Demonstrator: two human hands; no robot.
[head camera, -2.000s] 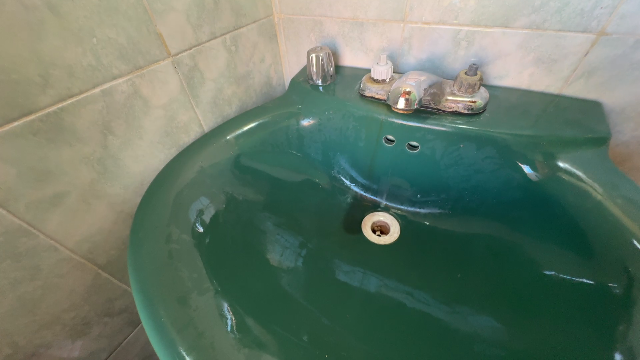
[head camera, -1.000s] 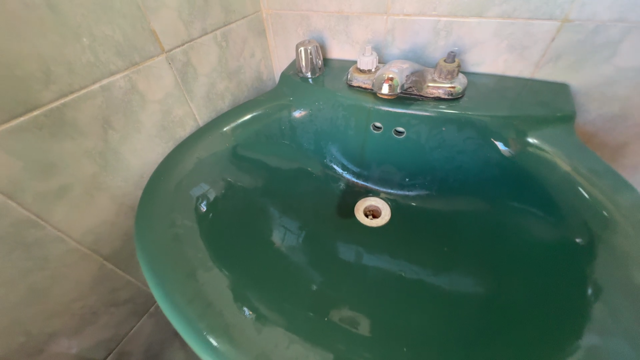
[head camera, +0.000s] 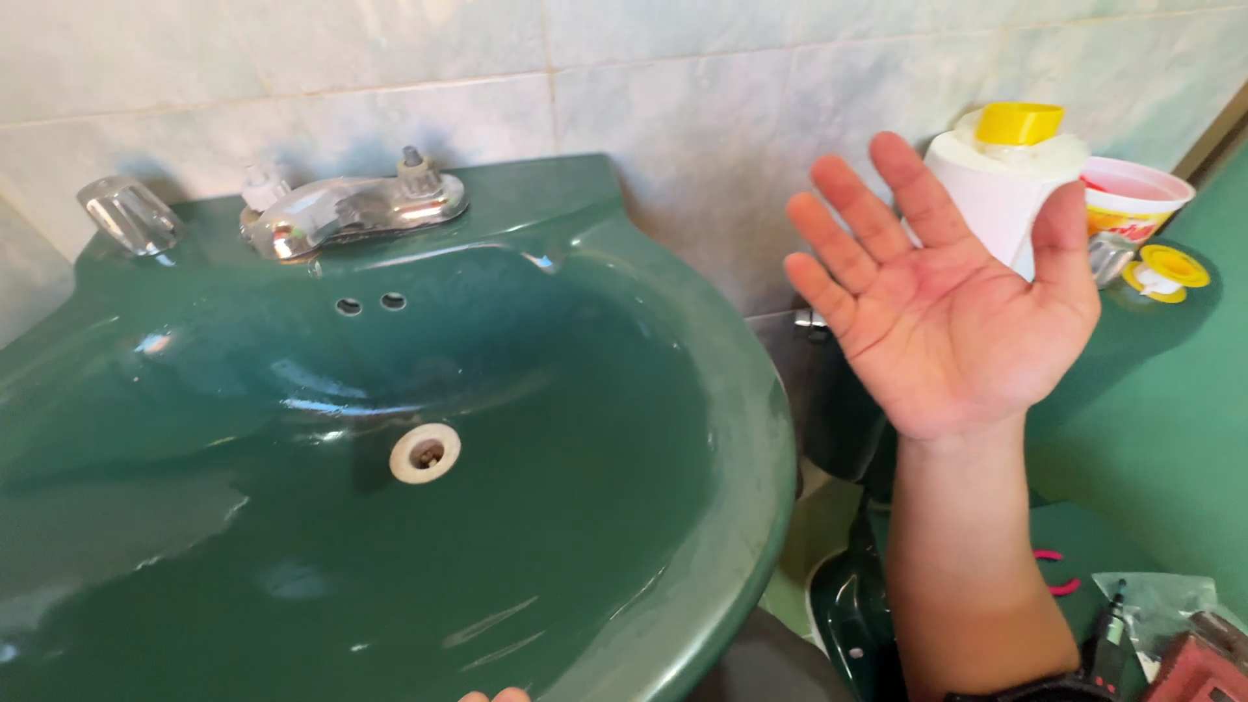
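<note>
My right hand (head camera: 951, 312) is raised to the right of the green washbasin (head camera: 770, 458), palm showing, fingers spread and nothing in it. Behind its fingers stands a white bottle with a yellow cap (head camera: 1019, 125). Only fingertips of my left hand (head camera: 495, 695) show, at the basin's near side; whether they hold anything is hidden. On the basin's back ledge sits a chrome faucet (head camera: 356, 210). Its right valve stem (head camera: 417, 171) and left stem (head camera: 263, 185) have no handles on them. A loose chrome faucet knob (head camera: 132, 214) lies at the ledge's left end.
Beyond my right hand are a plastic tub (head camera: 1136, 195), another clear knob (head camera: 1110, 258) and a yellow spool of white tape (head camera: 1165, 275). Lower right, pink-handled pliers (head camera: 1063, 588), a plastic bag (head camera: 1165, 604) and a red tool (head camera: 1204, 668) lie on a green surface. A tiled wall runs behind.
My right hand has come into view at the right, and fingertips of my left hand at the bottom edge. The view has swung right, so the items beside the basin now show.
</note>
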